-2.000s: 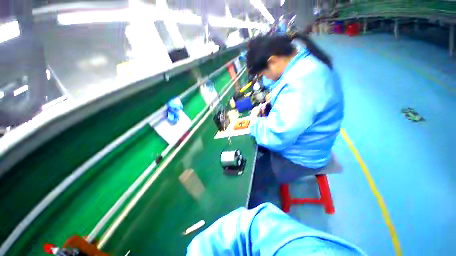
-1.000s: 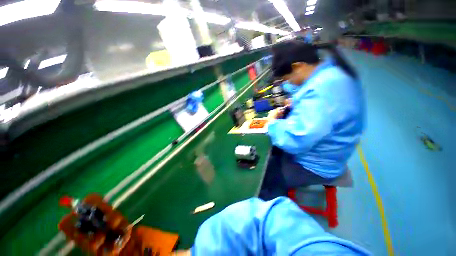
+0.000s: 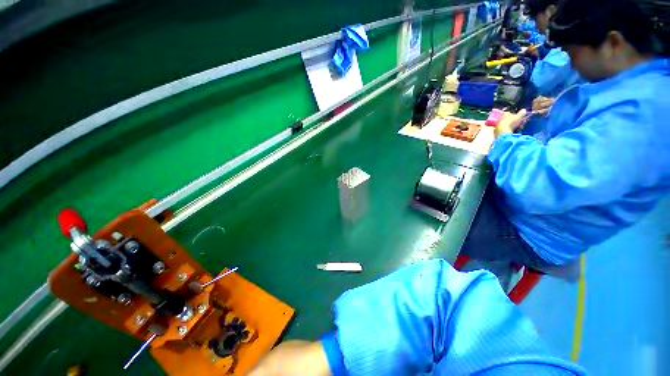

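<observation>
The orange press fixture (image 3: 125, 275) stands on the bench at the lower left. Its red-tipped press handle (image 3: 71, 222) points up. Thin silver side rods (image 3: 218, 279) stick out on both sides. The black notched part seat (image 3: 230, 338) lies on the orange base; I see no loose part clearly in it. My right hand (image 3: 294, 360) is at the bottom edge beside the base, in a blue sleeve. Its fingers are cut off by the frame, so I cannot tell whether it holds anything. My left hand is not in view.
A white stick (image 3: 339, 267) and a grey perforated block (image 3: 354, 194) lie right of the press. A wire spool (image 3: 438, 187) stands near the bench edge. A person in a blue smock (image 3: 588, 147) sits at the right. A white sheet (image 3: 332, 77) hangs on the green panel.
The view has swung left and down, bringing the whole press fixture into sight. My right hand now shows more at the bottom edge beside the orange base.
</observation>
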